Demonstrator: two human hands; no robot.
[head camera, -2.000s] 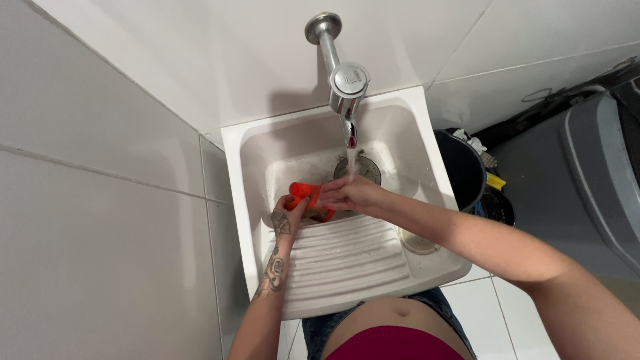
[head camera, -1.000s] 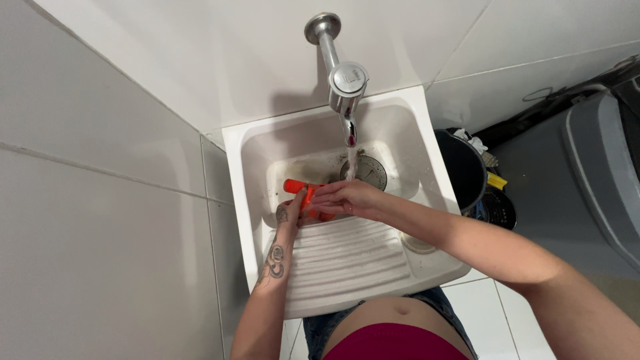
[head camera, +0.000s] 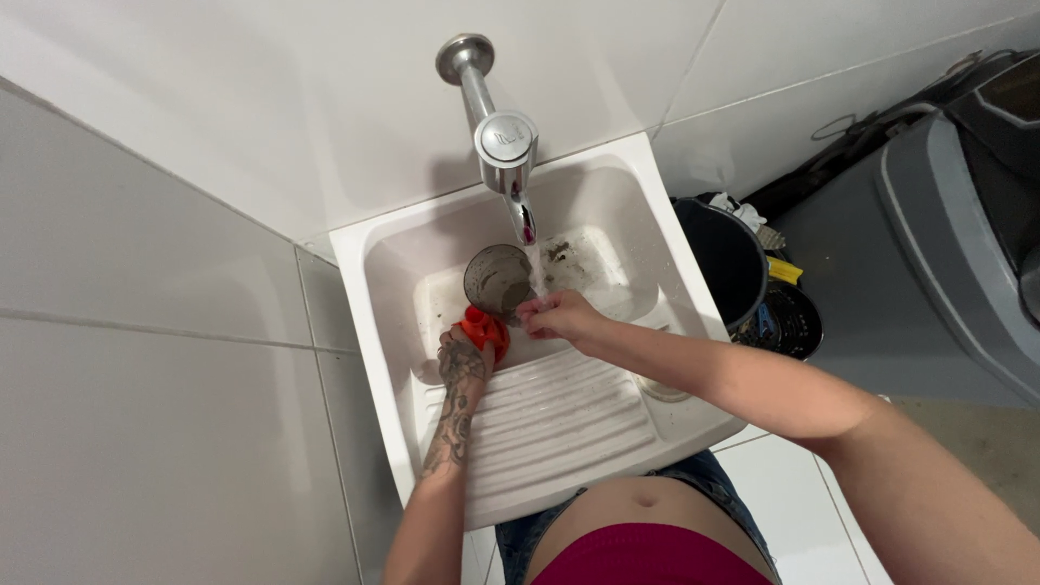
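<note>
My left hand (head camera: 466, 349), with a tattooed wrist, grips an orange-red plastic part (head camera: 485, 333) low in the left of the white laundry sink (head camera: 370, 349). Water runs from the chrome wall faucet (head camera: 508, 150) onto my right hand (head camera: 556, 315), whose fingers are curled under the stream; whether they hold anything small cannot be made out. A dark translucent round container (head camera: 496, 276) sits in the basin just beyond both hands. Dark dirt specks lie on the basin floor.
The sink's ribbed washboard (head camera: 561, 422) slopes toward my body. Right of the sink stand a black bucket (head camera: 719, 260), a dark perforated basket (head camera: 796, 321) with a yellow item (head camera: 784, 271) near it, and a large grey appliance (head camera: 861, 236). Tiled wall (head camera: 162, 422) rises at the left.
The dark round container has moved left in the basin, from the right of the water stream. The orange-red part now shows another side in my left hand, and my right hand has come away from it.
</note>
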